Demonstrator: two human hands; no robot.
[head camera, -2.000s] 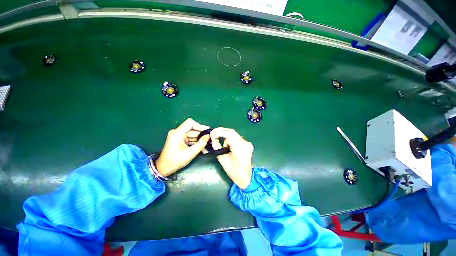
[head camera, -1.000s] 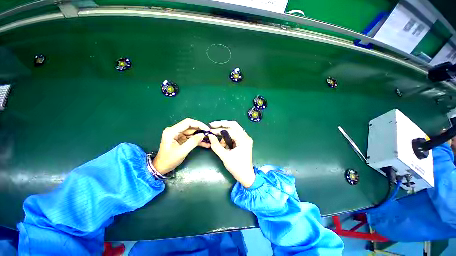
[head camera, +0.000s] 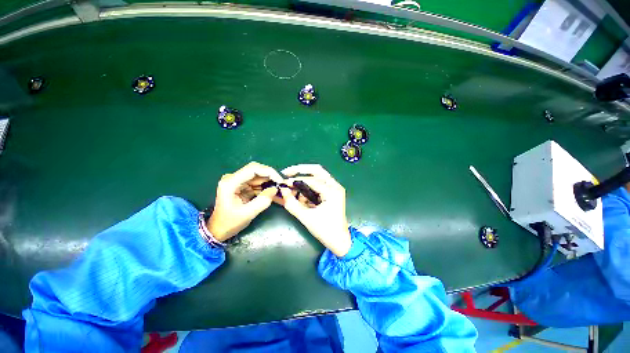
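My left hand (head camera: 242, 200) holds a small dark round module (head camera: 269, 186) between thumb and fingers, mostly hidden by them. My right hand (head camera: 319, 207) is shut on a black tweezers-like tool (head camera: 305, 192), whose thin end points left to the module. The fingertips of both hands meet or nearly meet above the green conveyor belt (head camera: 159, 152). What the tip touches is too small to tell.
Several round modules lie on the belt, one pair touching (head camera: 351, 151); another lies at the right (head camera: 488, 237). A silver pen-like tool (head camera: 489, 189) lies beside a white box (head camera: 552, 196) with a black arm. A person's blue sleeve (head camera: 613, 234) is at the right edge.
Several far modules and the drawn circle have shifted left on the belt. The black tool has swung from pointing across to a slant in my right hand. My hands stay close together.
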